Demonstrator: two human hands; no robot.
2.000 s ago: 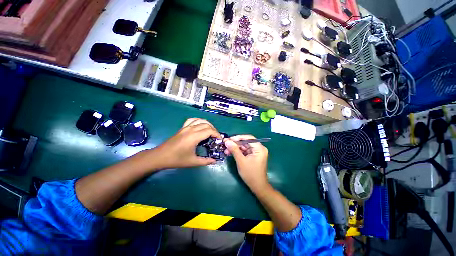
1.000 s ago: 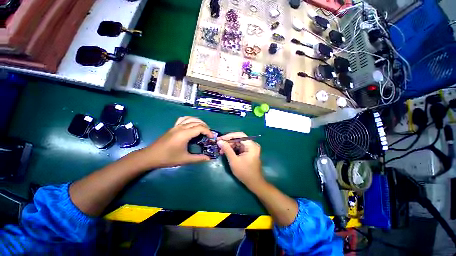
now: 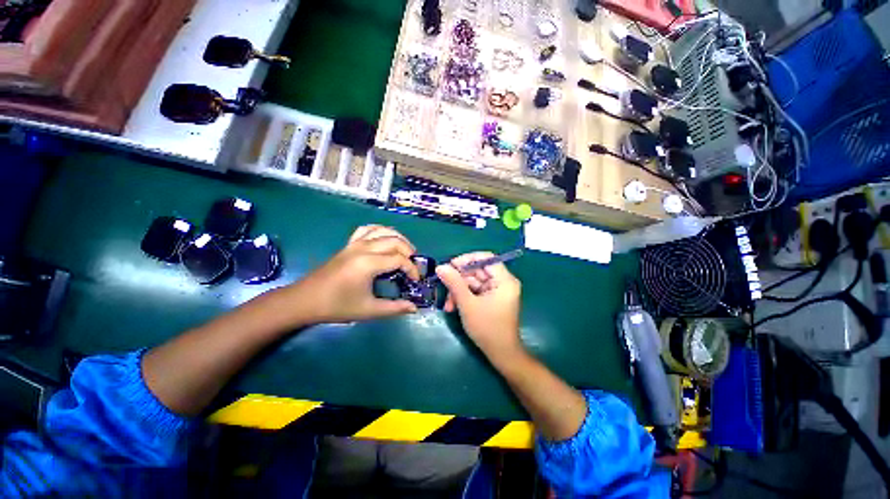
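Note:
My left hand (image 3: 363, 281) holds an open black housing (image 3: 420, 290) with its innards showing, just above the green mat. Thumb and fingers grip it from its left side. My right hand (image 3: 486, 300) pinches thin metallic tweezers (image 3: 496, 260) whose back end points up to the right. Their front end is at the housing's right side and is hidden by my fingers. Several black rounded-square units (image 3: 205, 257) with small white labels sit together on the mat at the left.
The wooden parts board (image 3: 605, 200) and the white compartment tray (image 3: 322, 151) stand beyond the mat. Pens or tools (image 3: 444, 203) and a white strip (image 3: 568, 239) lie before the board. A fan (image 3: 683, 278), tape roll (image 3: 695, 347) and grey cylindrical tool (image 3: 646, 361) are at the right.
The tweezers in my right hand now angle up more steeply to the right. My left hand still holds the housing. The whole view has shifted slightly.

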